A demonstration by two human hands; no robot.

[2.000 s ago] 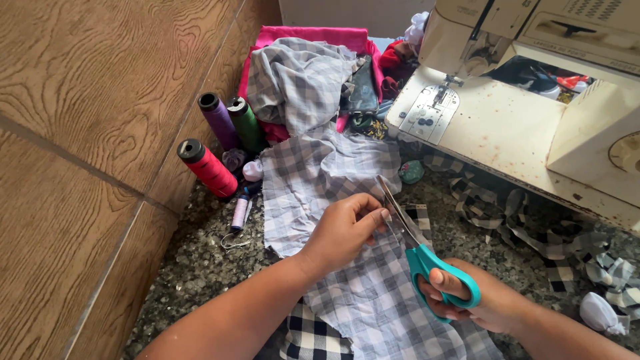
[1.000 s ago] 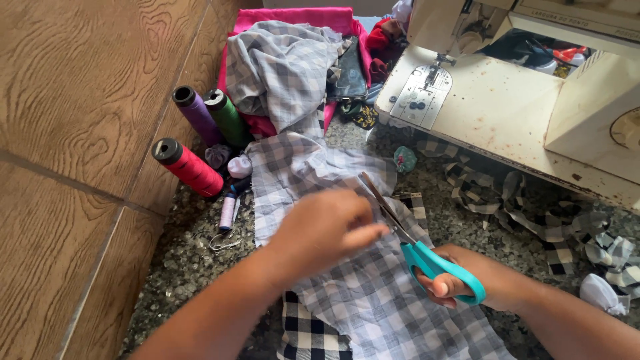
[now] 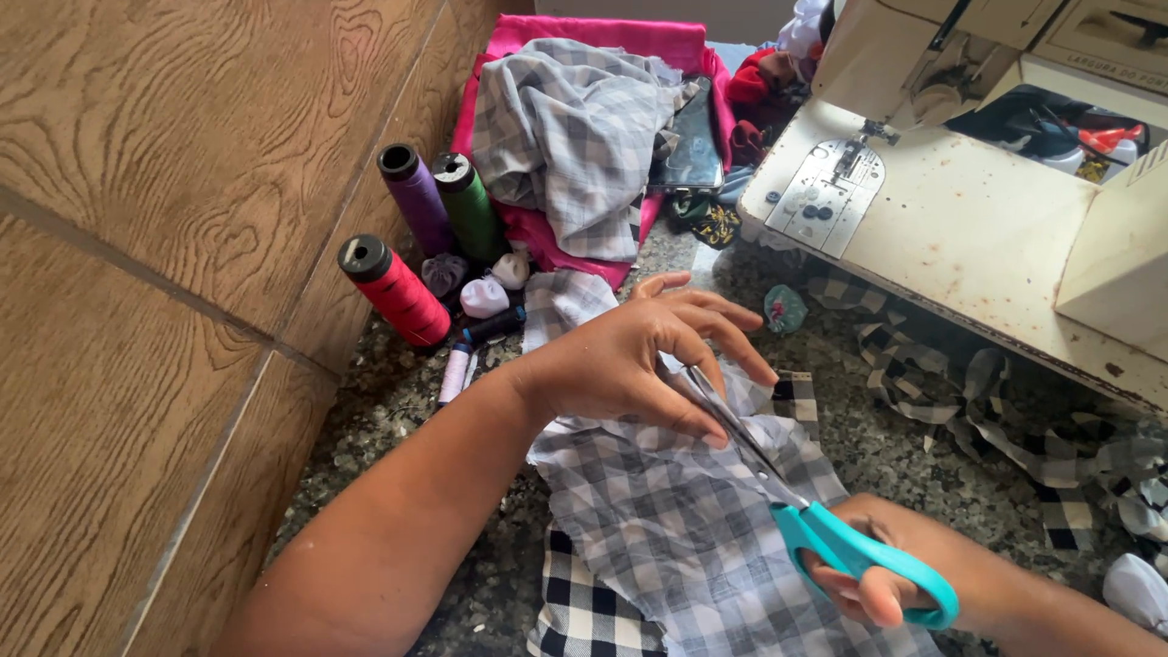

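My right hand [image 3: 876, 566] holds teal-handled scissors [image 3: 849, 547] by the loops, blades pointing up and left. Spread fingers mark my left hand [image 3: 657, 356], which is over the blades' tips; whether it grips any cloth cannot be seen. Beneath both hands lies a grey and white checked cloth [image 3: 675, 520], partly hidden by the left hand. A black and white checked cloth [image 3: 584, 593] shows under its lower left edge.
Right stands a sewing machine [image 3: 949, 246], with checked scraps [image 3: 985, 392] below it. Red [image 3: 401, 297], purple [image 3: 420, 205] and green [image 3: 474, 214] thread spools stand at left, near a tiled wall [image 3: 182, 137]. Behind are pink fabric [image 3: 584, 35], crumpled checked cloth [image 3: 566, 137] and a phone [image 3: 693, 137].
My left hand has left the cloth near the scissors and moved up over the blade tips, fingers now spread. My right hand still holds the scissors.
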